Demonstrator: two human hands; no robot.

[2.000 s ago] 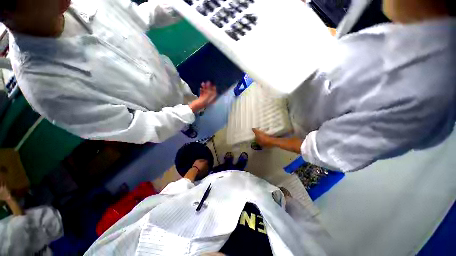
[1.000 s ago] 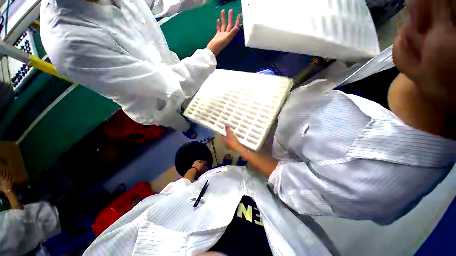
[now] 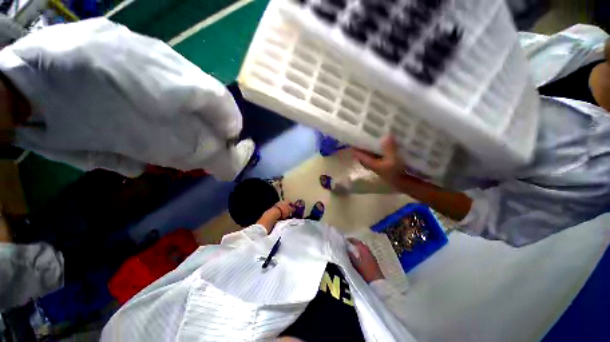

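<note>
My left hand (image 3: 284, 209), with a dark band at the wrist, is beside the black round stool (image 3: 253, 202); its fingers are too small to read. My right hand (image 3: 366, 259) is low at my right side, next to a pale ribbed piece (image 3: 390, 254); a small whitish patch shows at its fingers, and I cannot tell whether it holds anything. In front of me, another person's hand is at a cream grid tray (image 3: 334, 90). A blurred white tray with dark parts (image 3: 491, 63) overlaps it above.
A blue bin of small metallic pieces (image 3: 409, 235) is on the floor at right. A red stool (image 3: 150, 264) is at lower left. A person in a white coat (image 3: 120, 93) stands at left by the green bench (image 3: 207, 40). Another person is at right.
The cream tray has moved up and right, and the white tray now shows its dark parts. The person at left has shifted. My left hand has moved slightly right; my right hand has come into view.
</note>
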